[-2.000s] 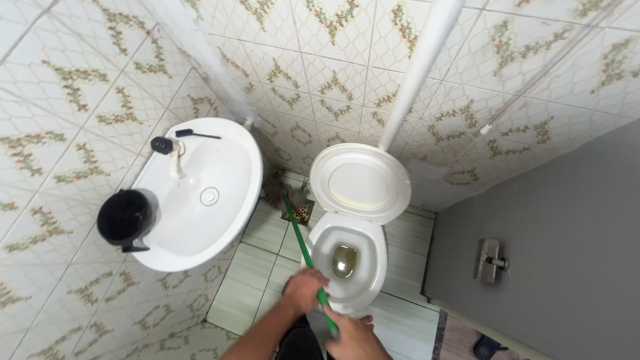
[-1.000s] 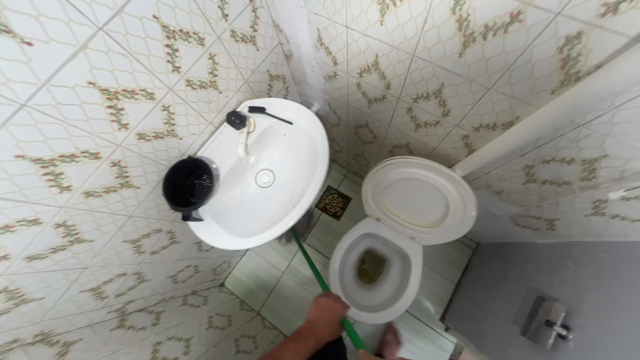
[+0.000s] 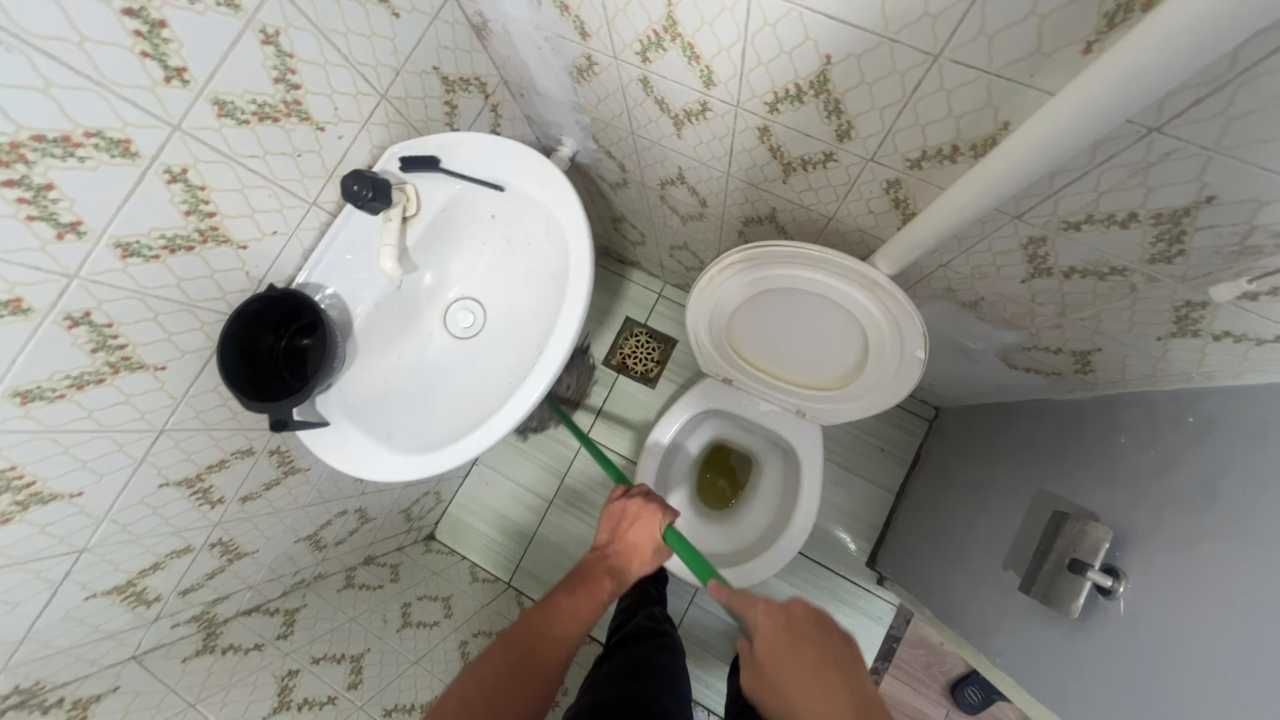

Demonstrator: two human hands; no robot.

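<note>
A green broom handle point(image 3: 597, 447) runs slantwise from bottom centre up towards the wash basin. My left hand point(image 3: 637, 528) is closed around its middle, beside the toilet bowl. Lower and to the right, my right hand point(image 3: 790, 640) grips the upper end of the handle, slightly blurred. Greyish bristles point(image 3: 575, 385) rest on the tiled floor at the far end, partly hidden by the basin rim. A square floor drain point(image 3: 641, 352) with a patterned grate lies just right of the bristles. The open toilet point(image 3: 812, 480) holds yellowish water, with its lid point(image 3: 808, 330) raised.
The white wash basin point(image 3: 520, 250) juts out at left, bearing a black jug point(image 3: 275, 350), a tap point(image 3: 393, 230) and a black brush point(image 3: 450, 172). A white pipe point(image 3: 1030, 130) rises behind the toilet. At right, a grey partition point(image 3: 980, 500) carries a metal paper holder point(image 3: 1066, 562).
The bristles have moved from beside the floor drain to the floor by the basin's edge, and the drain is now uncovered. Both hands remain on the green handle. The view has shifted.
</note>
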